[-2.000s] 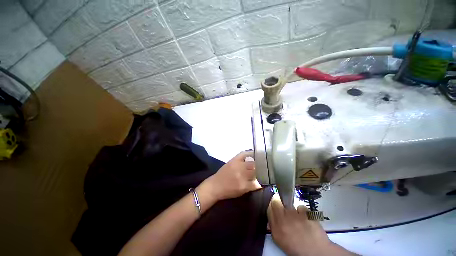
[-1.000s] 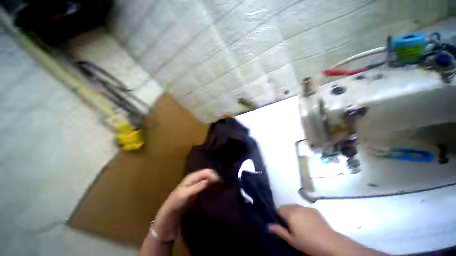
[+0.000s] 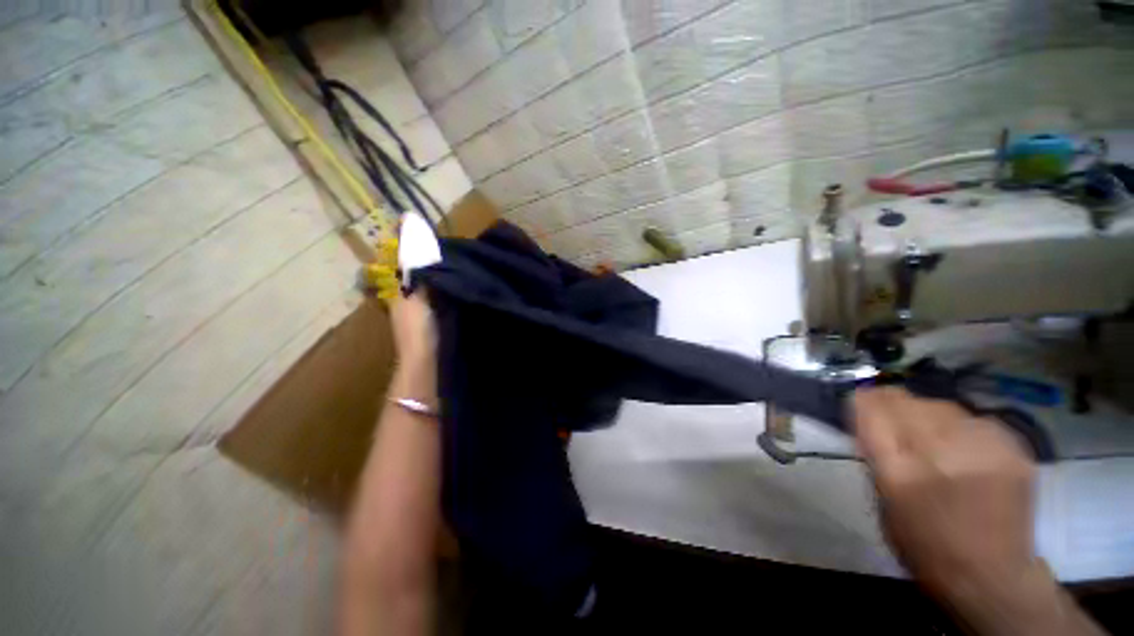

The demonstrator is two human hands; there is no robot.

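The dark navy garment [image 3: 522, 410] hangs and lies left of the sewing machine, with a long narrow strip stretched to the right. My left hand [image 3: 414, 326] is raised at its upper left corner and holds it there; the fingers are mostly hidden by cloth. A white patch [image 3: 419, 245] shows at that corner. My right hand [image 3: 939, 466] is closed on the strip's right part, in front of the machine bed, and is blurred. Some dark cloth extends past my right hand. The sewing machine [image 3: 995, 267] stands at the right; no cloth is seen clamped under its needle area.
Blue-handled snips [image 3: 1026, 390] lie on the machine bed. A red-handled tool [image 3: 905, 186] and a blue-green item [image 3: 1042, 154] are on the machine's top. A brown cardboard sheet [image 3: 311, 416] and yellow plug [image 3: 378, 276] are at left. A small dark-green tool [image 3: 662, 242] lies by the brick-patterned wall.
The garment has come away from the needle area, been turned to its navy side and stretched out. My left hand has moved up and left, my right hand to the right. The view has shifted left.
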